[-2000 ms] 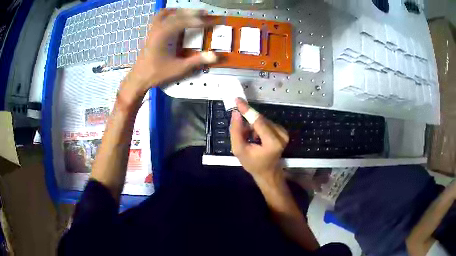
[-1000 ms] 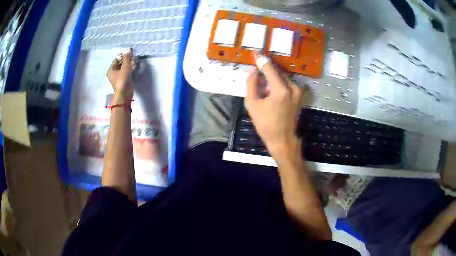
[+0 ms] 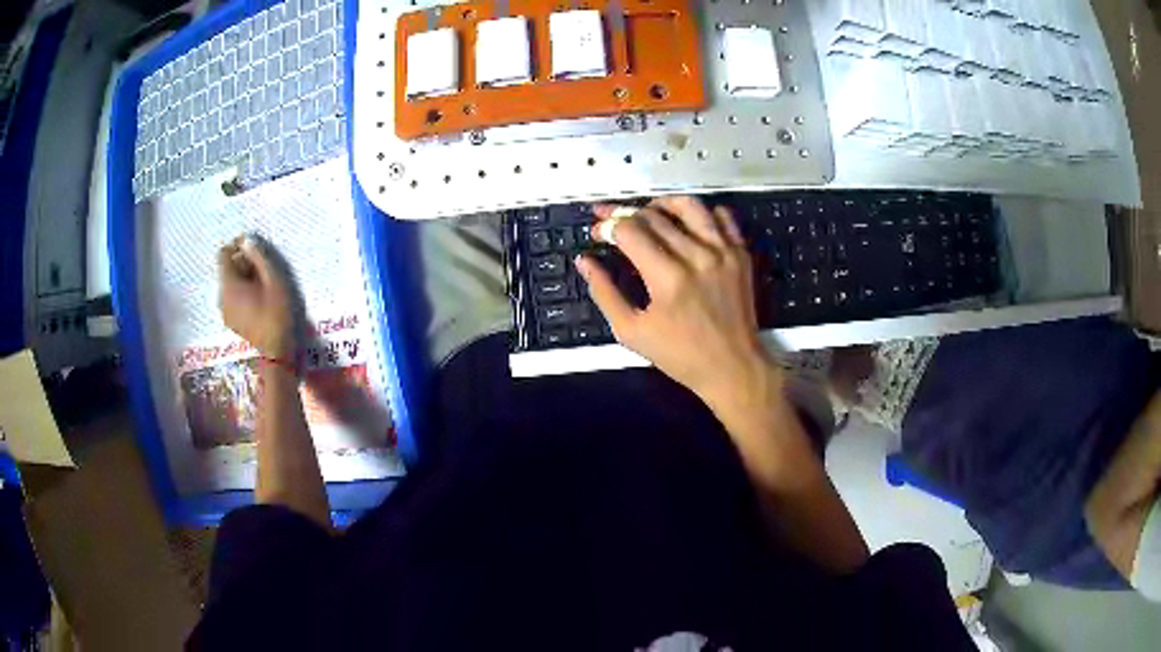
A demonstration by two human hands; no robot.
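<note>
My right hand (image 3: 681, 287) lies palm down on the left part of the black keyboard (image 3: 879, 255), fingers spread, holding nothing. My left hand (image 3: 259, 299) is over the newspaper liner (image 3: 191, 274) in the blue-rimmed tray (image 3: 388, 306); its fingers are curled and I cannot tell if it holds something small. The orange fixture (image 3: 535, 106) has white workpieces (image 3: 503, 51) in its three left pockets; the right pocket is empty. One loose white workpiece (image 3: 750, 61) lies on the perforated plate (image 3: 560, 172) right of the fixture.
Pale parts (image 3: 242, 96) fill the tray's far end, with a small dark object at their near edge. Rows of white parts (image 3: 949, 89) stand on a white sheet at right. Another person's arm (image 3: 1127, 497) and dark clothing show at lower right. Cardboard (image 3: 96, 535) is at lower left.
My right hand has moved from the fixture down to the keyboard. My left hand has moved from the fixture to the tray's parts, then nearer me over the newspaper. The view has shifted.
</note>
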